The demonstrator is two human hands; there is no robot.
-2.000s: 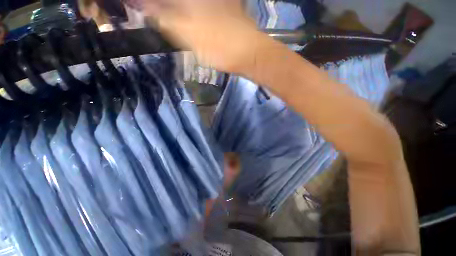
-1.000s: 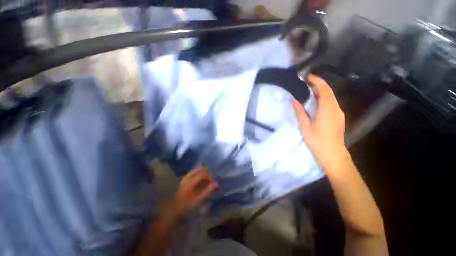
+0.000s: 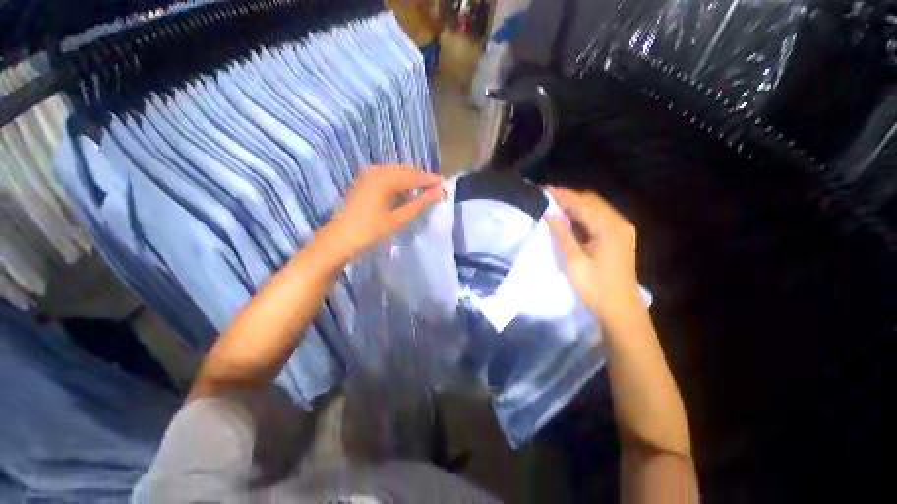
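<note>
A light-blue collared shirt (image 3: 500, 228) hangs upright on a black hanger (image 3: 536, 138) in front of me, its collar whitened by glare. The hanger's hook is free above the collar. My left hand (image 3: 388, 212) pinches clear film or cloth at the shirt's left shoulder. My right hand (image 3: 600, 241) pinches the right side beside the collar. Clear, shiny film (image 3: 403, 285) seems to hang below my left hand; its edges are blurred. A dark strip crosses inside the neck opening.
A dense row of light-blue shirts (image 3: 285, 128) hangs on a rail at the left, with pale garments (image 3: 39, 177) beyond. Blue garments (image 3: 69, 413) lie lower left. Black garments (image 3: 767, 295) fill the right, some farther ones under clear plastic (image 3: 728, 49). A person stands at the top centre.
The view has turned to the shirt row and black garments. Both hands are now raised to the shirt's shoulders; my left hand was lower and apart before.
</note>
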